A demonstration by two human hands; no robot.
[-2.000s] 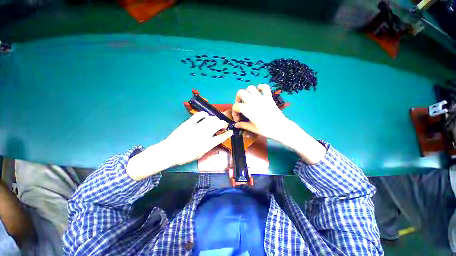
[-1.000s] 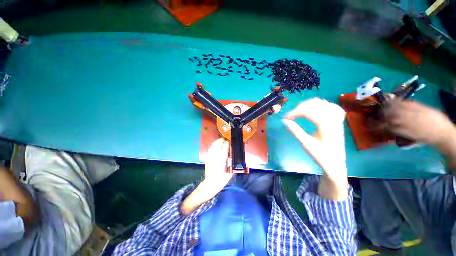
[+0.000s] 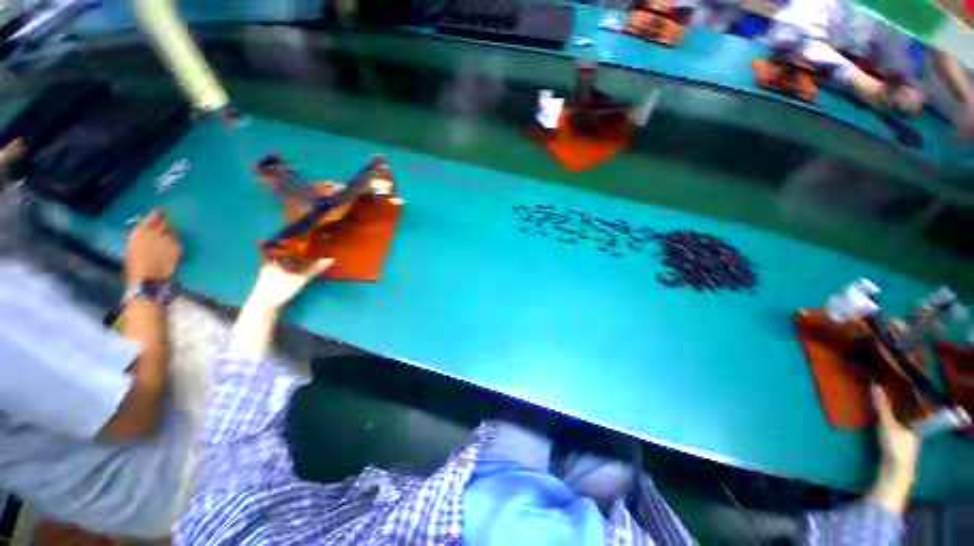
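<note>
My left hand (image 3: 280,286) is at the left, gripping the near end of a three-armed fixture with an orange-red base plate (image 3: 368,240); its fingers are partly hidden by the fixture. Black bars lie along the fixture arms. My right hand (image 3: 895,453) is at the far right, at the near edge of another fixture with white arm ends and an orange-red base (image 3: 831,368). Its fingertips are blurred against the fixture and seem to hold it. A dense pile of small black parts (image 3: 707,261) lies on the green bench between the hands, with scattered parts (image 3: 582,226) beside it.
Another person's hand (image 3: 153,251) rests at the left bench edge, near black trays (image 3: 91,149) and small white pieces. Another fixture (image 3: 582,133) stands on the darker strip behind. More fixtures and people are at the far bench. A red item touches the right rim.
The view has swung and blurred. My hands have spread far apart. The fixture with black bars has moved from in front of me to the left, with my left hand. My right hand has reached the right fixture.
</note>
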